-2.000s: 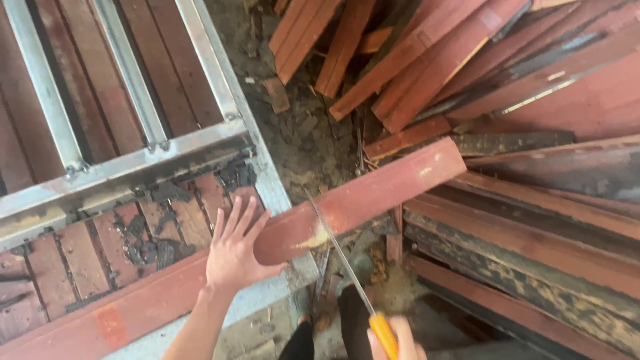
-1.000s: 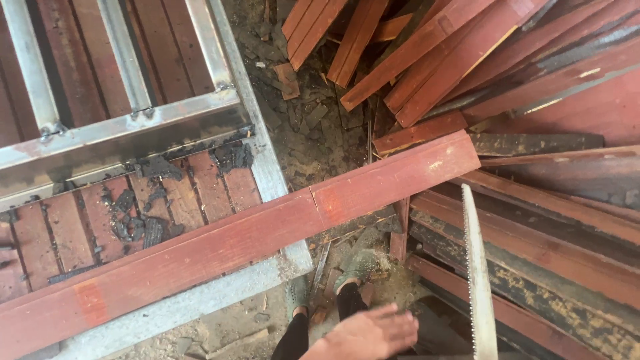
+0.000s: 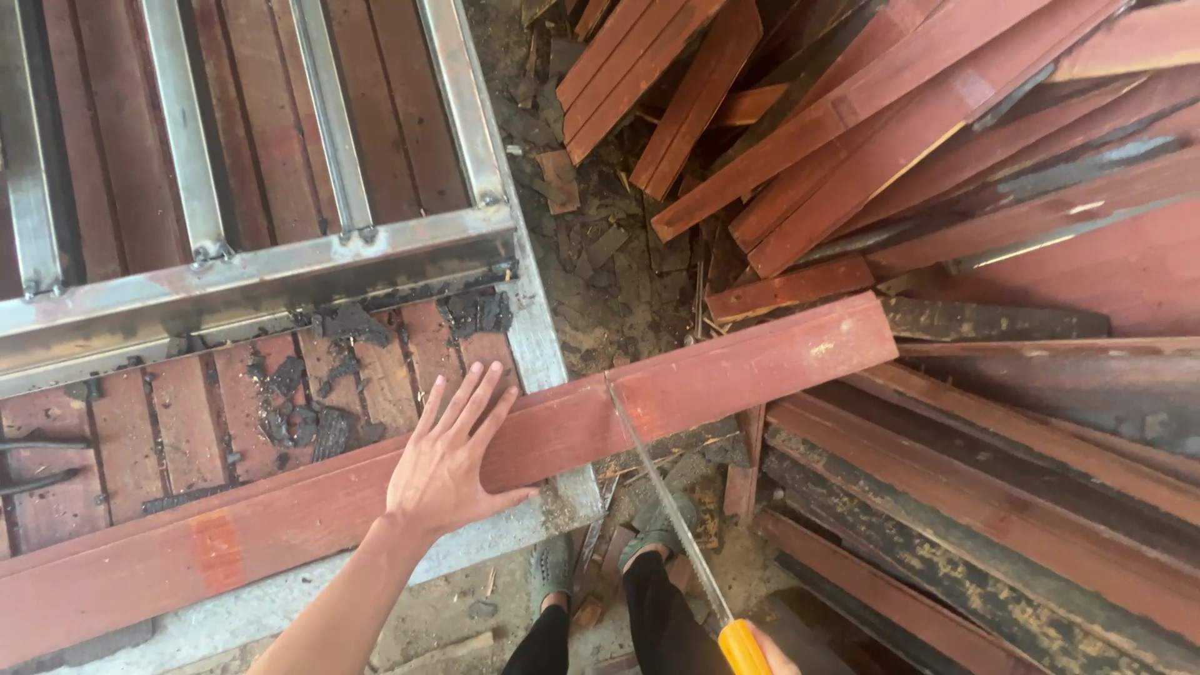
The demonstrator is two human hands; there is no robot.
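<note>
A long red-painted wooden board (image 3: 309, 497) lies across the corner of a slatted platform with a metal edge, and its right end juts out past that edge. My left hand (image 3: 450, 459) rests on the board with the fingers spread, pressing from above. At the bottom, my right hand (image 3: 773, 652), mostly out of view, grips the orange handle of a hand saw (image 3: 689, 544). The saw's blade reaches up to the board, its tip in a thin cut at the far edge, to the right of my left hand and just beyond the platform.
A welded metal frame (image 3: 253, 272) stands on the platform beside dark scraps (image 3: 328, 422). Red boards (image 3: 844, 122) are piled at the upper right, and stacked boards (image 3: 984, 497) lie to the right. My shod feet (image 3: 661, 520) are on the littered ground below.
One second ago the saw was off the board at the right and no hand lay on the board. Now my left hand is on it and the blade is at the cut.
</note>
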